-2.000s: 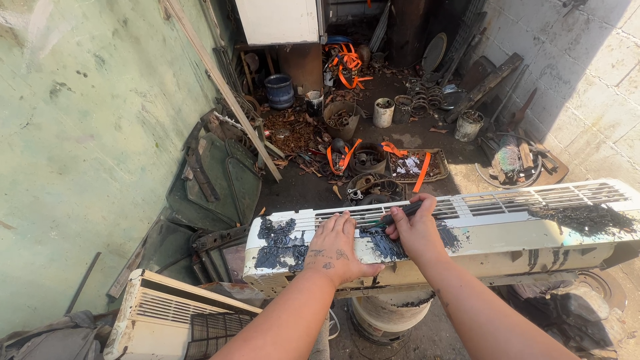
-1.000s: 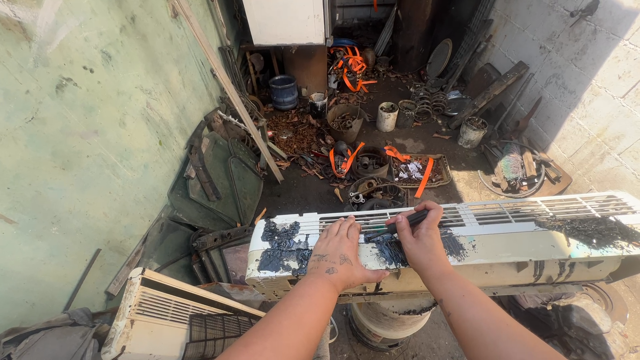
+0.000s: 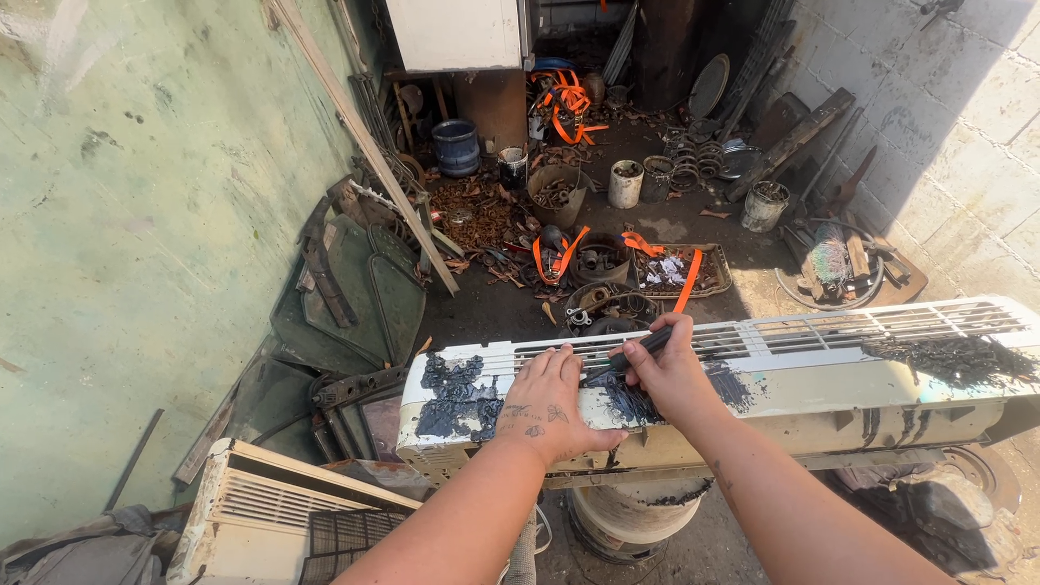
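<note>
A long white plastic air-conditioner casing (image 3: 796, 386) with a slatted grille lies across the view, above a dirty white bucket (image 3: 638, 516). My left hand (image 3: 548, 402) rests flat on its front edge with the fingers apart, holding nothing. Just to the right, my right hand (image 3: 670, 366) grips a dark-handled tool (image 3: 646, 348) whose tip points left, close to the left fingers. The exact tip is hard to make out. Black, tar-like patches (image 3: 459, 394) cover the casing's left end, the area under my right hand and the far right.
A second cream slatted casing (image 3: 276, 504) leans at the lower left. Beyond the long casing stand a blue container (image 3: 457, 148), small buckets (image 3: 626, 185), a tray of scraps (image 3: 715, 280) and orange straps (image 3: 569, 106). A wooden plank (image 3: 366, 146) leans near the green wall.
My right hand still grips the tool, whose handle has changed its tilt slightly. My left hand remains on the casing.
</note>
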